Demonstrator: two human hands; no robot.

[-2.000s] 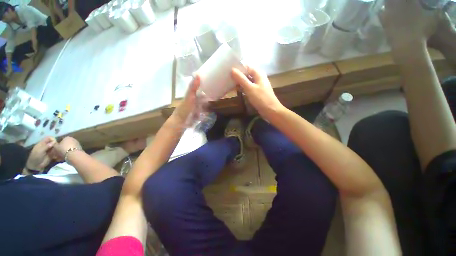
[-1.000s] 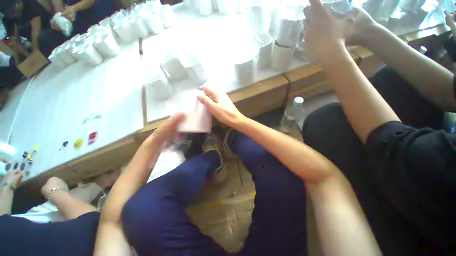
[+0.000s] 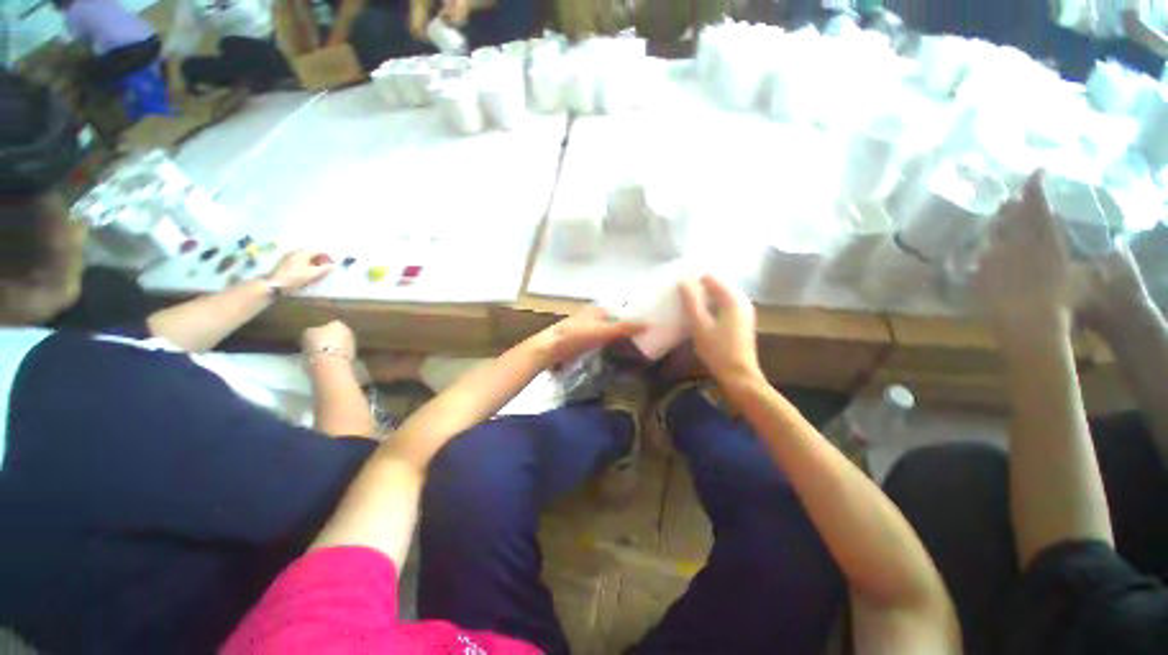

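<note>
A white cup (image 3: 660, 320) is held between my two hands, over the table's front edge and above my knees. My left hand (image 3: 592, 329) grips its left side, with some clear plastic film (image 3: 579, 375) hanging just below that hand. My right hand (image 3: 720, 323) holds its right side. The cup is tilted and blurred, so I cannot tell which end is open. A few white cups (image 3: 625, 211) stand on the white table (image 3: 423, 166) just beyond my hands.
Rows of cups (image 3: 596, 74) stand at the back. More bagged cups (image 3: 941, 192) are at right, by a neighbour's hands (image 3: 1025, 262). At left, a neighbour's hand (image 3: 301, 269) touches small coloured pieces (image 3: 375, 273). A clear bottle (image 3: 884, 412) stands below the table at right.
The view has tilted up and shifted, showing more of the table. My hands still hold the cup, now tilted rather than upright. The left neighbour's arm now reaches to the coloured pieces.
</note>
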